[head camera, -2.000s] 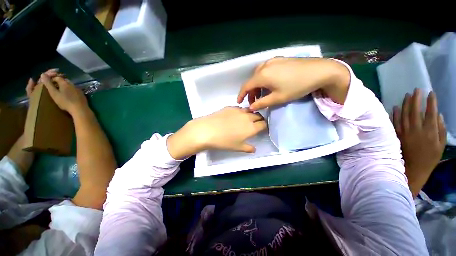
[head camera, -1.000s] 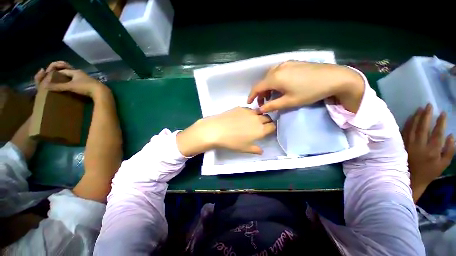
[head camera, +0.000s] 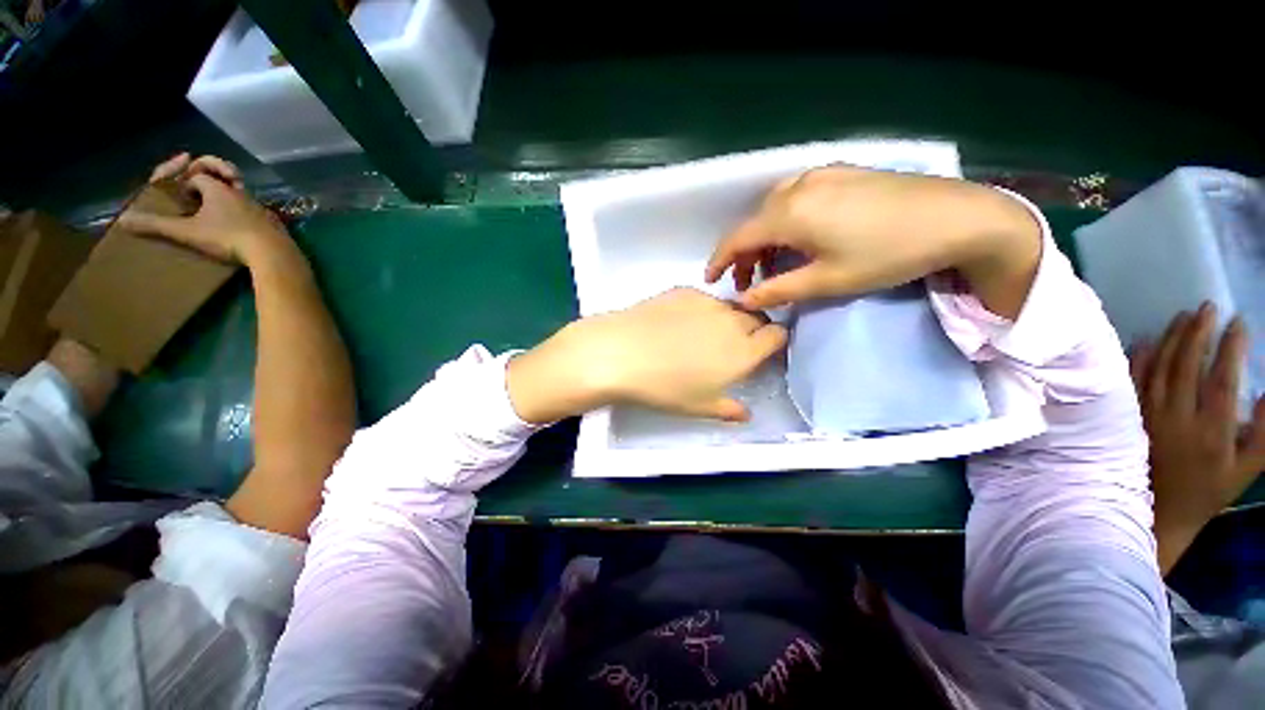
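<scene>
A white foam box (head camera: 588, 257) with thick rims lies on the green bench in front of me. A pale grey-blue wrapped item (head camera: 888, 364) sits in its right part. My left hand (head camera: 659, 354) reaches in from the left, palm down, its fingertips at the left edge of the wrapped item. My right hand (head camera: 832, 243) arches over the item, thumb and fingers bent down beside my left fingertips. The fingertips of both hands meet near the box's middle. Whether anything small is pinched between them is hidden.
At the left, a neighbour's hands (head camera: 208, 208) hold a brown carton (head camera: 146, 291) near my left forearm. At the right, another person's hand (head camera: 1196, 402) rests against a white foam box (head camera: 1145, 257). A green post (head camera: 347, 97) stands before a far foam box (head camera: 444, 70).
The whole view has shifted, so the foam box and my hands appear further right. My hands keep nearly the same pose in the box. The left neighbour's carton has tilted.
</scene>
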